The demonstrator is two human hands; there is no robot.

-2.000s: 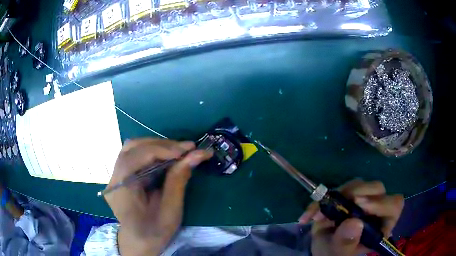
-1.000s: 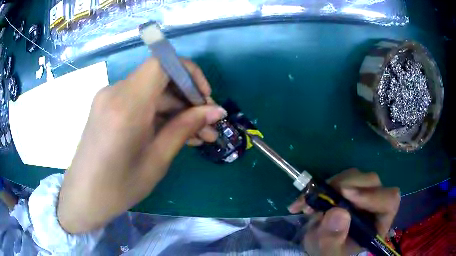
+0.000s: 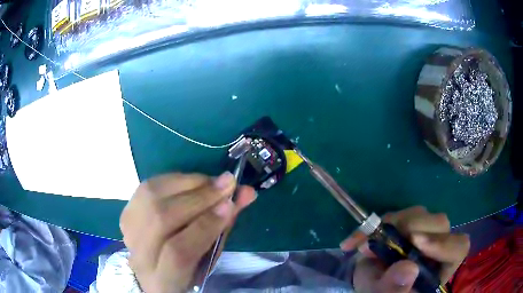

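The round circuit board [image 3: 262, 155] lies in its black housing [image 3: 267, 127] on the green mat. A small silver metal-cased component [image 3: 239, 147] is at the board's upper left edge. My left hand [image 3: 183, 223] holds slim tweezers [image 3: 217, 252], their tips at or near that component. My right hand [image 3: 413, 246] holds the soldering iron [image 3: 344, 200], its tip just right of the board by the yellow patch [image 3: 293, 161]. The thin white solder wire [image 3: 166, 129] runs from the upper left to the board's upper left edge.
A white paper sheet [image 3: 71, 140] lies at left. A patterned bowl [image 3: 430, 100] with a silvery curly mass stands at right. A clear blister tray [image 3: 258, 20] spans the far side. Small black pieces [image 3: 32, 43] lie far left. Another person's sleeve [image 3: 34, 252] shows lower left.
My left hand has drawn back toward me from over the board and turned, uncovering the silver component and wire. The iron's tip has shifted slightly up and right.
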